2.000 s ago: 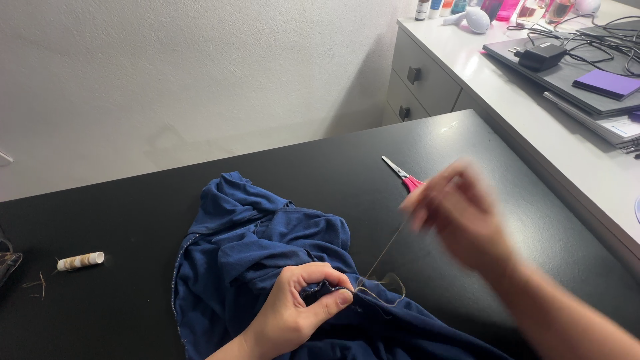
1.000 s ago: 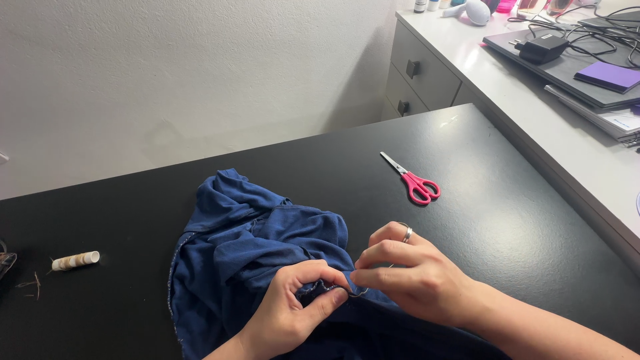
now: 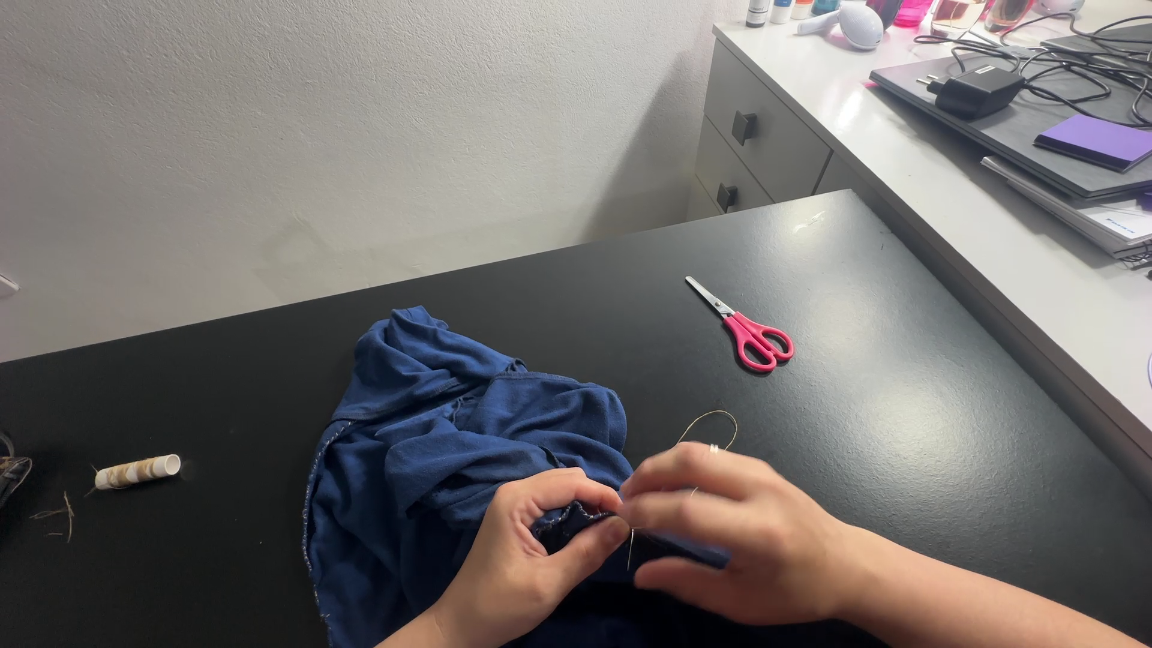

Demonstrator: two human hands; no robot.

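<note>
A crumpled blue cloth garment [image 3: 432, 423] lies on the black table. My left hand [image 3: 549, 549] pinches a stitched edge of it between thumb and forefinger. Right beside those fingertips is my right hand [image 3: 738, 531], slightly blurred, its fingers spread and a ring on one finger. A thin needle [image 3: 630, 549] points down at the cloth edge between the hands; whether my right fingers touch it cannot be told. A loop of light thread [image 3: 711, 414] rises behind my right hand. Pink-handled scissors [image 3: 742, 328] rest behind the hands, and a thread spool [image 3: 137, 472] lies at the left.
Loose thread scraps [image 3: 67, 515] are near the spool. At the right, a white drawer unit [image 3: 846, 117] holds a dark laptop [image 3: 1044, 126], a black power adapter [image 3: 976, 90], cables, a purple pad [image 3: 1098, 139] and bottles. A textured wall stands behind the table.
My right hand was raised above the cloth with thread drawn up, then came down to my left fingertips. It is still there, its fingers now more spread. My left hand keeps its pinch.
</note>
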